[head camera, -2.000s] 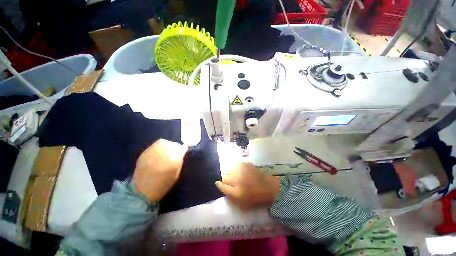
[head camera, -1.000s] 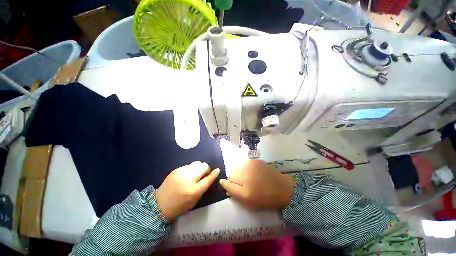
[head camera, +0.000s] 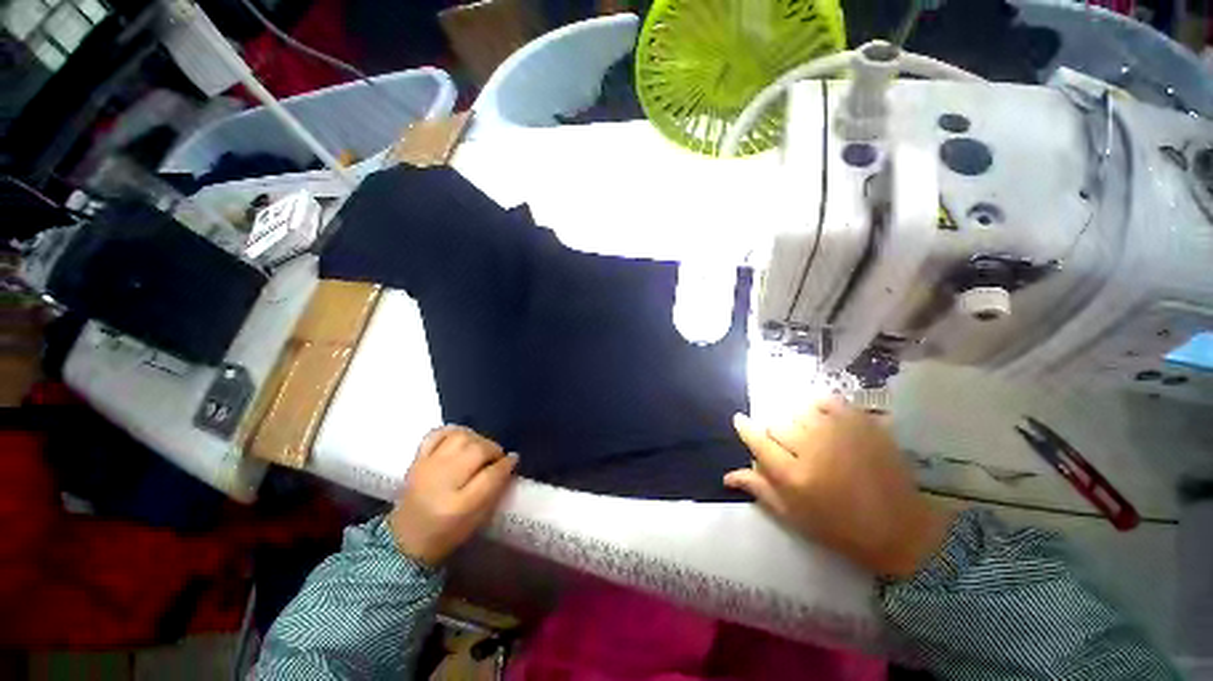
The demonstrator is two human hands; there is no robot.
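Note:
A dark navy garment panel [head camera: 572, 359] lies across the white table, its right edge beside the needle area of the white sewing machine [head camera: 918, 226]. My left hand [head camera: 455, 492] is at the panel's lower left edge by the table front, fingers curled on the edge; their tips are partly hidden. My right hand [head camera: 838, 482] lies flat with fingers apart at the panel's right edge, just in front of the presser foot. Bright light washes out the needle area, so the needle and stitching are not clear.
Red-handled snips [head camera: 1080, 474] lie right of my right hand. A lime-green fan [head camera: 738, 67] stands behind. Cardboard [head camera: 315, 373], a small white box [head camera: 282, 226] and a flat black thing [head camera: 153, 282] are left. Pale blue tubs [head camera: 326, 127] stand behind.
The view has swung left, so things appear further right. My left hand has moved left, away from my right hand, to the panel's lower left edge. My right hand remains near the needle.

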